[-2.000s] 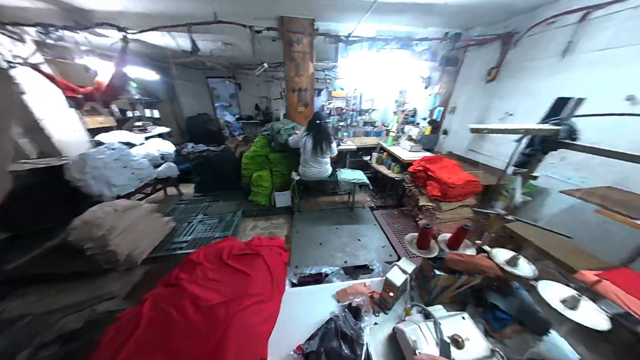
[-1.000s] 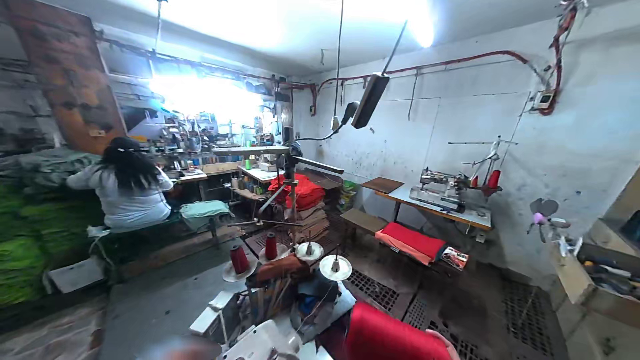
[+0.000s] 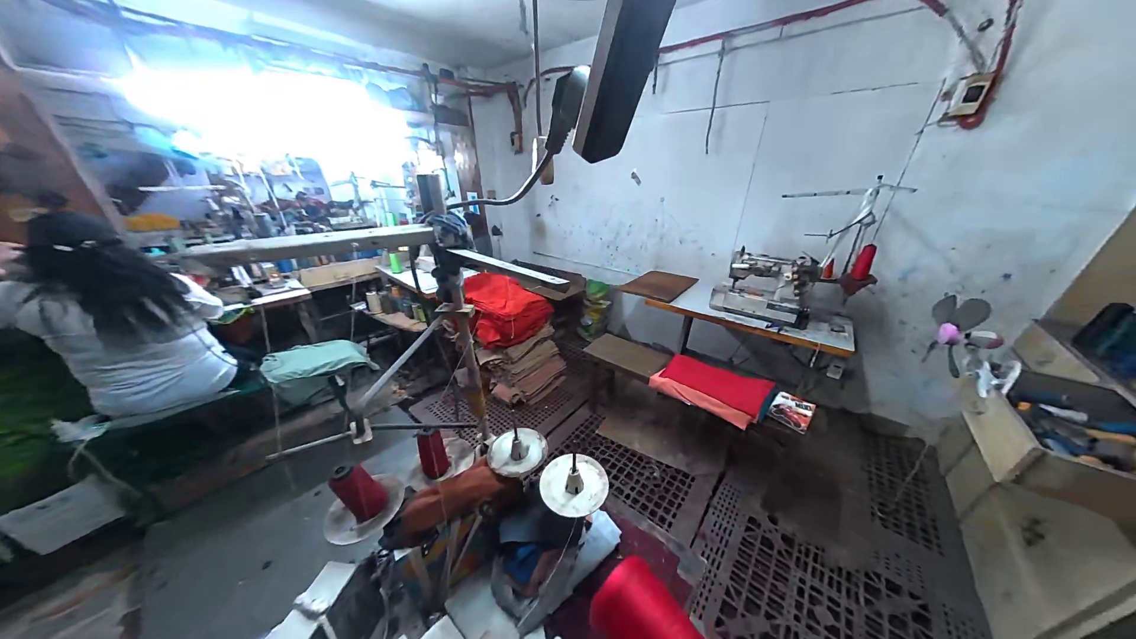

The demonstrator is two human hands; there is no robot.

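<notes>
Neither of my hands shows in this view. Nearest to me, at the bottom edge, is a smooth red object [image 3: 641, 600], cut off by the frame; whether it is cloth or a thread cone I cannot tell. Left of it is part of a sewing machine [image 3: 342, 595], with cloth pieces [image 3: 457, 506] heaped behind. Two red thread cones [image 3: 358, 493] [image 3: 434, 454] stand on round holders. Beside them are two white spool discs [image 3: 517, 453] [image 3: 574, 485] without cones. A metal thread stand [image 3: 466, 364] rises behind.
At left a person [image 3: 124, 328] sits on a bench, back to me. Red cloth [image 3: 506, 309] tops a folded stack. Another sewing machine [image 3: 768, 284] stands on a table by the wall. Red fabric [image 3: 714, 389] lies on a low bench. An open drawer [image 3: 1003, 435] holds tools at right.
The view has swung strongly to the right. The large red cloth seen at lower left two seconds ago is out of that place in view. The seated person remains seated.
</notes>
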